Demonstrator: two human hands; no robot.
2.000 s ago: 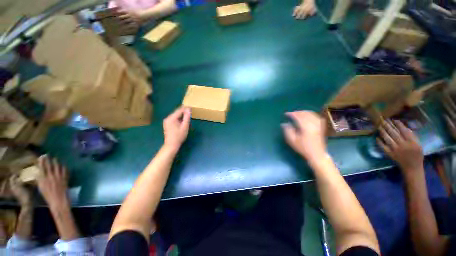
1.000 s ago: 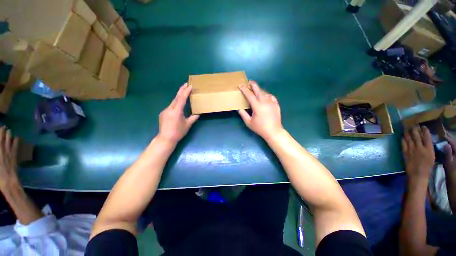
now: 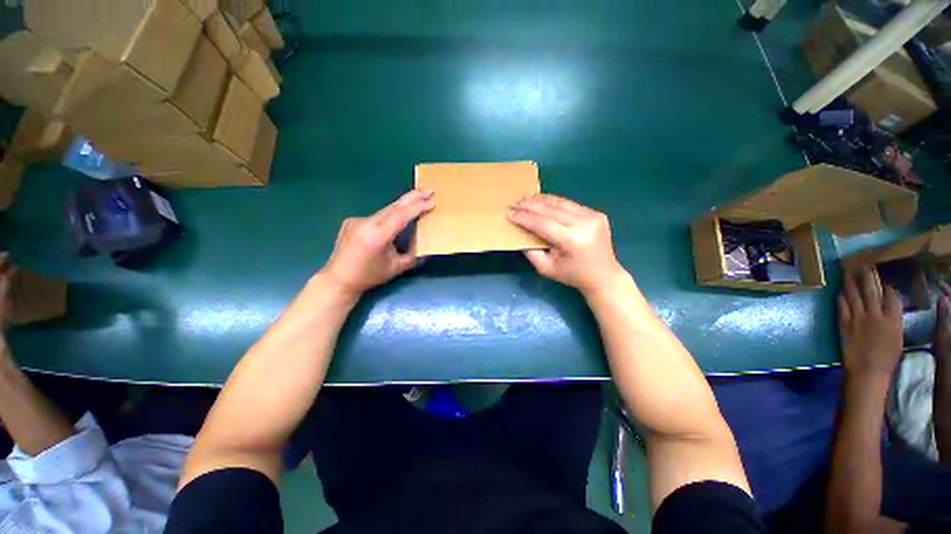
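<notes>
A closed mailer box, plain tan cardboard, is in front of me over the green mat. My left hand grips its left side, with the thumb low at the near corner. My right hand grips its right side, with fingers on its face and the thumb at the lower right corner. The box's underside and whatever is inside it are hidden.
Stacked empty mailer boxes stand at left, with a dark packed item nearer. An open mailer box with black cable sits at right. A rack leg, loose cables and larger carton are upper right. People's hands show at both edges.
At first my left hand was at the box and my right hand was apart from it. Now both hands hold it. Since a second ago it has moved slightly right and tilted, showing mostly one face.
</notes>
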